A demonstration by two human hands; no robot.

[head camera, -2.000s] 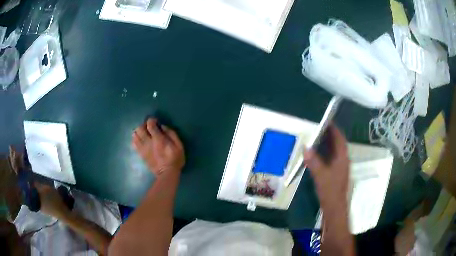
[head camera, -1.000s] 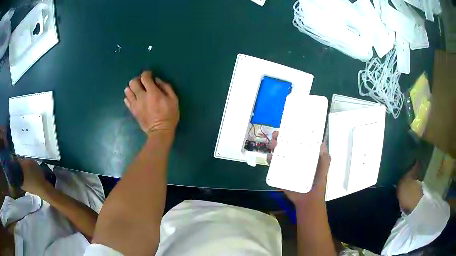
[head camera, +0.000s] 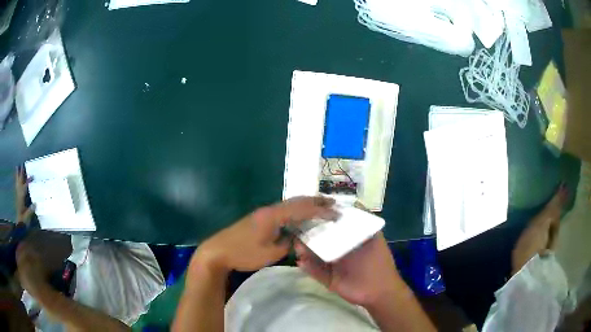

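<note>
The white housing (head camera: 304, 130) lies flat in front of me. A blue battery pack (head camera: 347, 126) sits in its recess, with thin red and black wires and a dark circuit board (head camera: 338, 187) below it. A white back cover (head camera: 343, 235) is held over the bench's near edge, just below the housing. My right hand (head camera: 353, 275) holds it from beneath. My left hand (head camera: 266, 237) is on the cover's left end, with its fingers over the top; the fingertips are partly blurred.
Stacked white assembled units (head camera: 470, 175) lie at the right. White cables (head camera: 428, 26), tangled cords (head camera: 494, 81) and yellow parts (head camera: 552, 107) lie beyond. At the left are a white unit (head camera: 61, 191) and an empty housing (head camera: 42, 91). A neighbour's arm (head camera: 541, 227) is at the right edge.
My left hand has left the bench top and moved right and down onto the cover. My right hand has brought the cover down and left, off the housing. The stack at the right sits differently.
</note>
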